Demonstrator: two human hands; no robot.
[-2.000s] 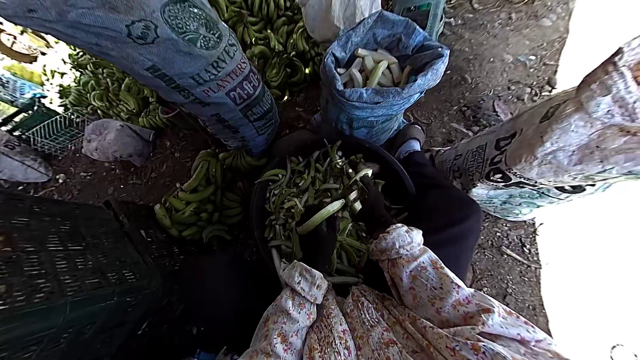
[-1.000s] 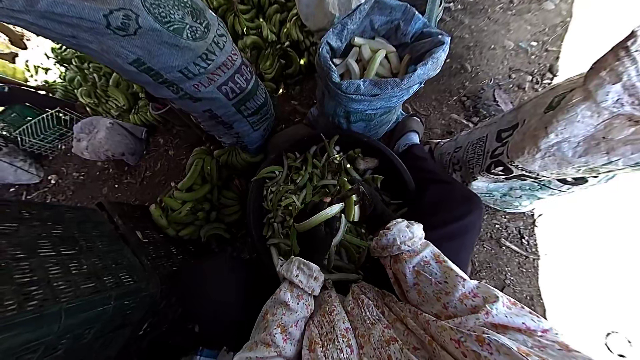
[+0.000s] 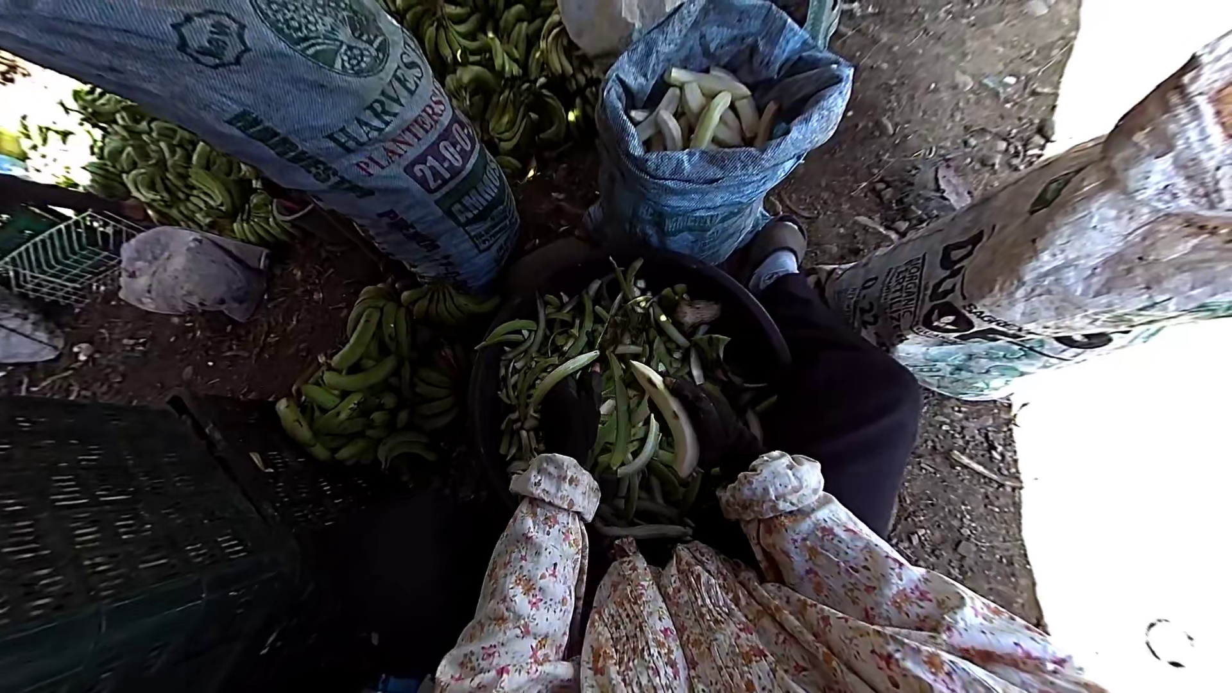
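Observation:
A round black tub [image 3: 765, 318] between my legs holds green banana peels [image 3: 549, 337]. Both hands are over it, very dark against the peels. My left hand [image 3: 575, 414] is at the tub's left side, touching or close to a green banana [image 3: 566, 371]; its fingers are hard to make out. Beside the fingers of my right hand [image 3: 710, 422] lies a pale, partly peeled banana [image 3: 671, 414]; whether the hand grips it is unclear. Behind the tub, an open blue woven sack [image 3: 674, 197] contains peeled bananas [image 3: 714, 111]. Any knife is not discernible.
Green banana bunches [image 3: 361, 385] lie left of the tub, with more bananas [image 3: 500, 77] behind. A full printed sack [image 3: 385, 135] leans at upper left, another sack [image 3: 1039, 241] at right. Dark plastic crates [image 3: 115, 510] stand at lower left. My shoe [image 3: 782, 236] is beside the blue sack.
A pale, partly peeled banana now shows beside my right hand, where the frame from a second ago shows none so plainly. My left hand is now more visible at the tub's left side.

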